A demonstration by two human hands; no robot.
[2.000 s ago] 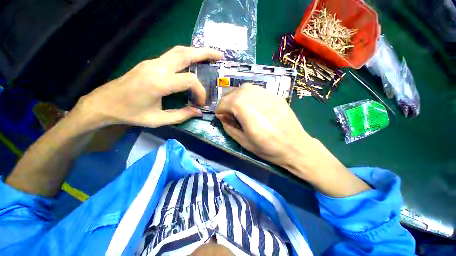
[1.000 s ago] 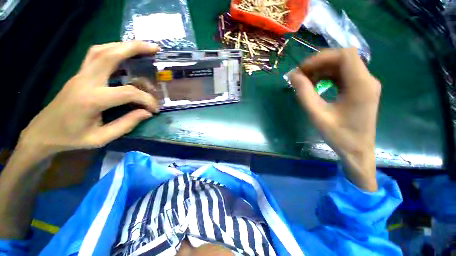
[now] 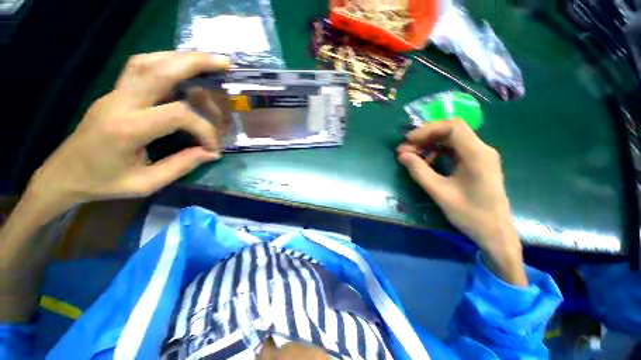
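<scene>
A flat silver-grey phone middle frame (image 3: 281,123) with a small orange-yellow patch lies lengthwise above the bench's front edge. My left hand (image 3: 144,126) grips its left end, thumb at the lower edge and a finger at the upper edge. My right hand (image 3: 457,179) is to the right, apart from the frame, just below the green-label bag (image 3: 455,109). Its thumb and fingertips are close together; whether they hold a small part cannot be made out.
Behind the frame are a white-label bag (image 3: 226,36), a pile of thin gold-and-dark strips (image 3: 362,70) and a red bin (image 3: 415,28) with pale strips. A slim metal rod (image 3: 450,76) and a clear bag of dark parts (image 3: 481,53) lie right of the bin.
Two seconds ago both hands were on the frame. My right hand has left it for the green-label bag and now sits slightly lower, uncovering the bag. My left hand keeps its grip.
</scene>
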